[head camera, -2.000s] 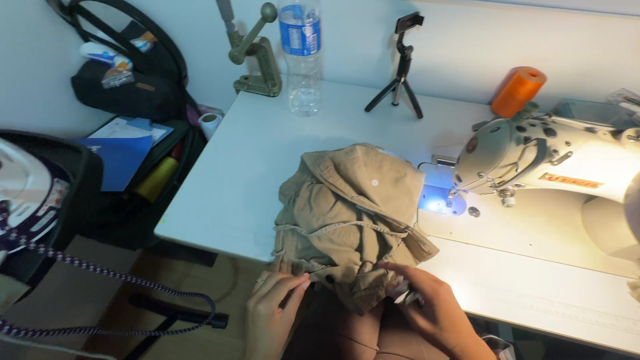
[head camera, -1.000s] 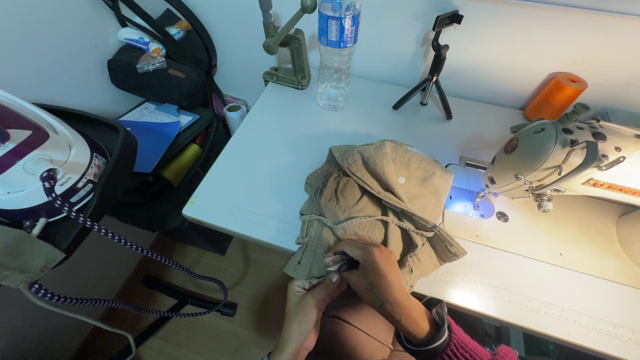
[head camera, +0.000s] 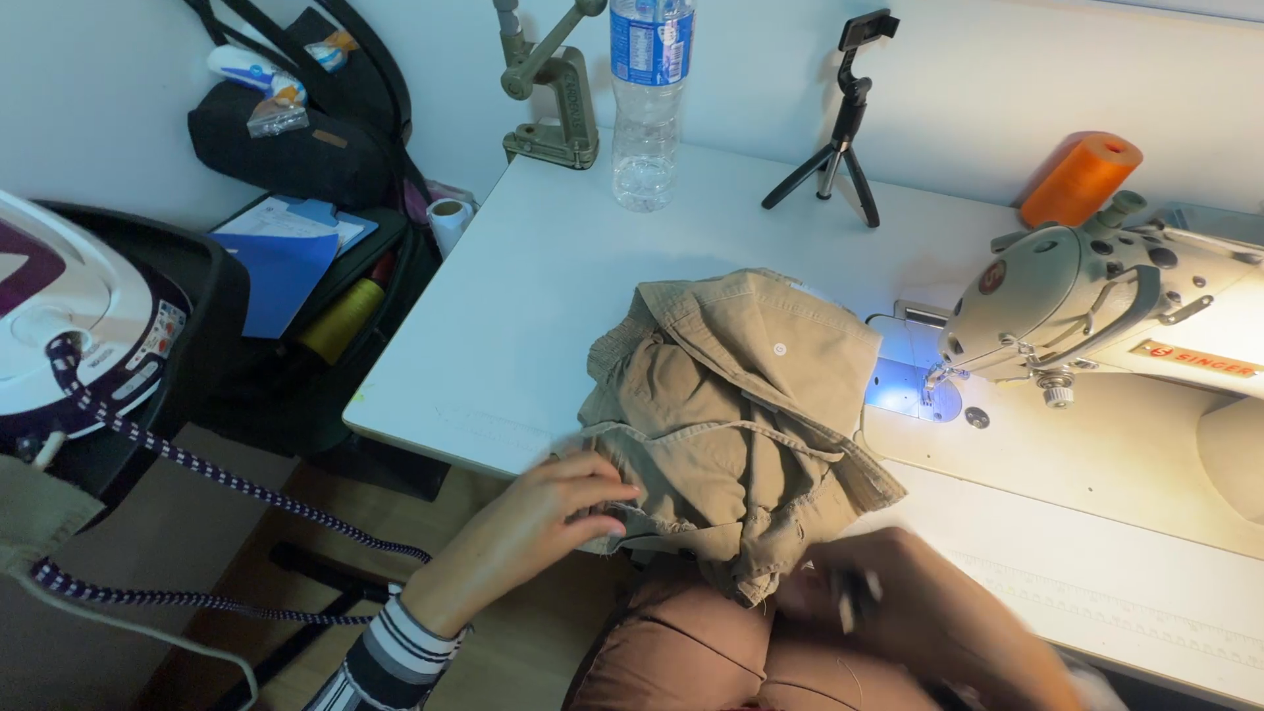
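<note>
A bunched khaki cotton garment with a small snap or button lies at the table's front edge, left of the sewing machine's needle area. My left hand rests at its lower left edge, fingers bent near the frayed seam; whether they pinch the cloth is not clear. My right hand, blurred, is just below the garment's lower right side, over my lap. It holds a small dark tool, too blurred to name. The lower part of the garment hangs over the edge.
A lit Singer sewing machine stands at right, with an orange thread cone behind. Along the wall are a phone tripod, a plastic water bottle and a green metal hand press. A steam iron with a braided cord is at left.
My hands were together at the garment's lower left edge a second ago. They have parted: the right has moved right with the dark tool, and the left lies against the cloth's left side.
</note>
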